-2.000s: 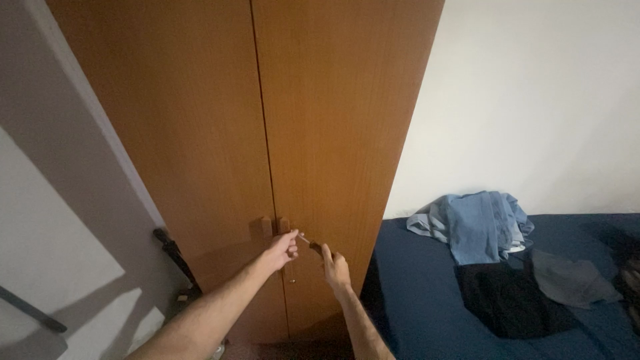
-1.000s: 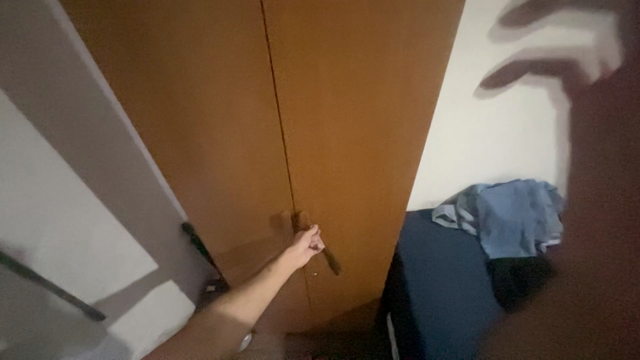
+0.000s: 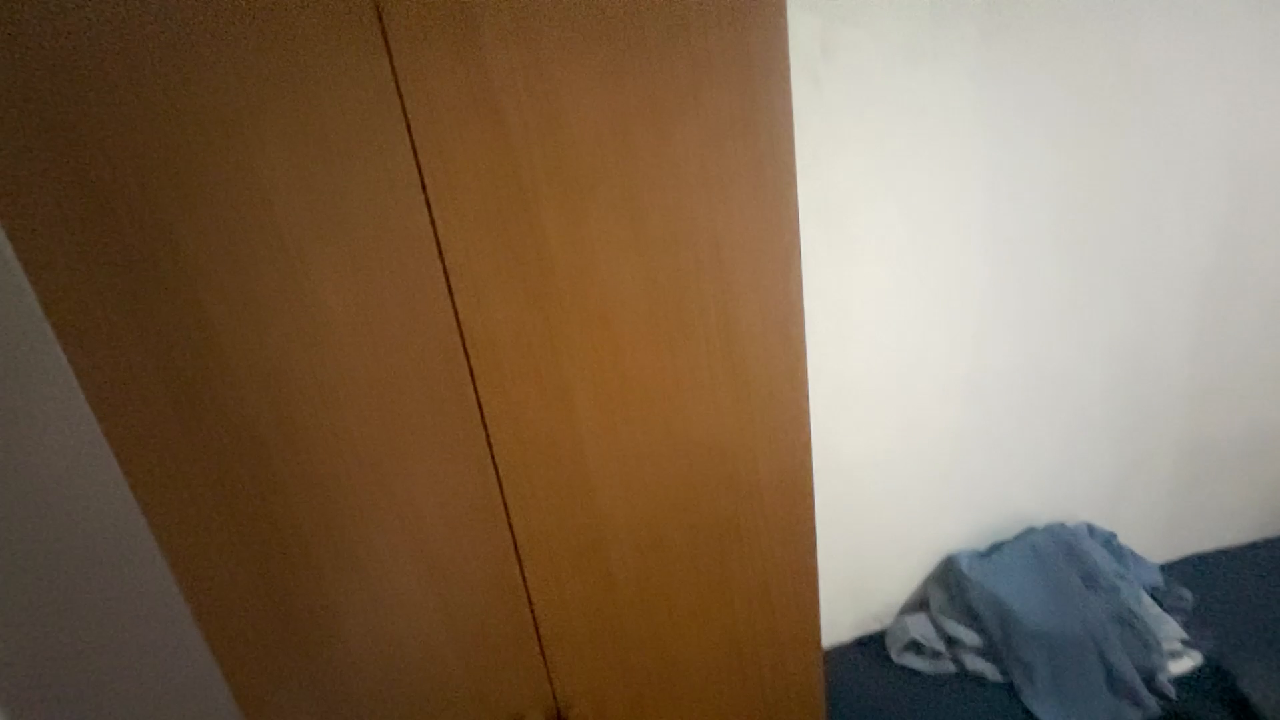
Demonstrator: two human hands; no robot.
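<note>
Neither my left hand nor my right hand shows in the head view now. Two tall brown wooden wardrobe doors fill the left and middle, the left door (image 3: 270, 380) and the right door (image 3: 630, 340). They stand closed, with a thin dark seam running down between them. Only a small dark bit at the seam's lower end shows at the bottom edge. The handles seen before, and anything held in my hands, are out of view.
A crumpled heap of blue and pale clothes (image 3: 1070, 610) lies on a dark blue bed (image 3: 1235, 590) at the lower right, against a white wall (image 3: 1030, 270). A grey wall (image 3: 70, 520) borders the wardrobe at the left.
The view has tilted up. My left hand, at the door handle before, is out of view. My right hand first left the handle area, a blurred arm then crossed the right side, and it is gone now.
</note>
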